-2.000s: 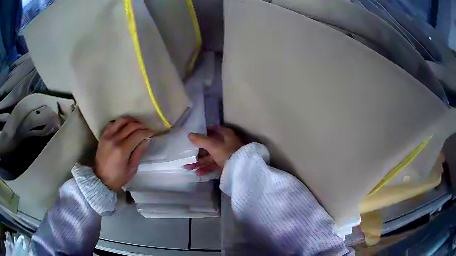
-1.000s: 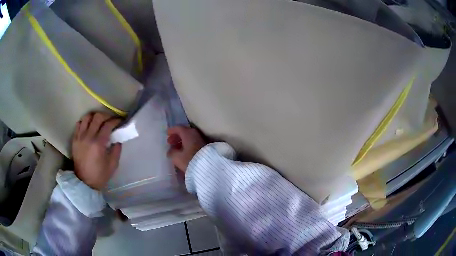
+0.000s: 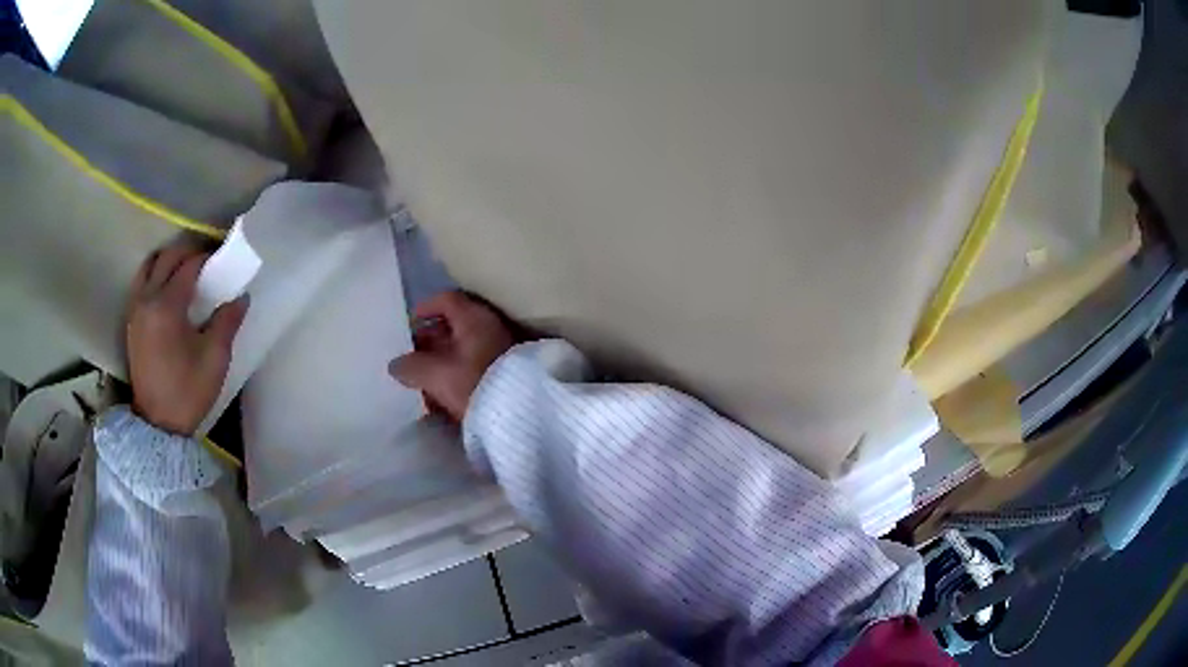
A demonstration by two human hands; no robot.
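Note:
A stack of white sheets point(image 3: 332, 326) lies between beige bags. My left hand point(image 3: 180, 341) is at its left side, shut on a raised white sheet point(image 3: 289, 235) whose folded-over white corner shows by my fingers. My right hand point(image 3: 450, 352) is at the stack's right edge with its fingers curled; what its fingertips touch is hidden. A large beige tote bag point(image 3: 704, 196) with a yellow edge line lies right of the stack. Another beige bag point(image 3: 65, 235) with yellow lines lies to the left, beside my left hand.
More white sheets point(image 3: 892, 456) show under the large bag's near corner. Tan paper point(image 3: 1042, 306) and tape lie at the right over a table edge. A wheel point(image 3: 971, 586) and a yellow floor line point(image 3: 1153, 612) are at the lower right. Bag handles point(image 3: 46, 443) show at the left.
The view has shifted to the right. My left hand has drawn a sheet up and to the left from the stack, uncovering more white sheets. My right hand stays at the stack's right edge.

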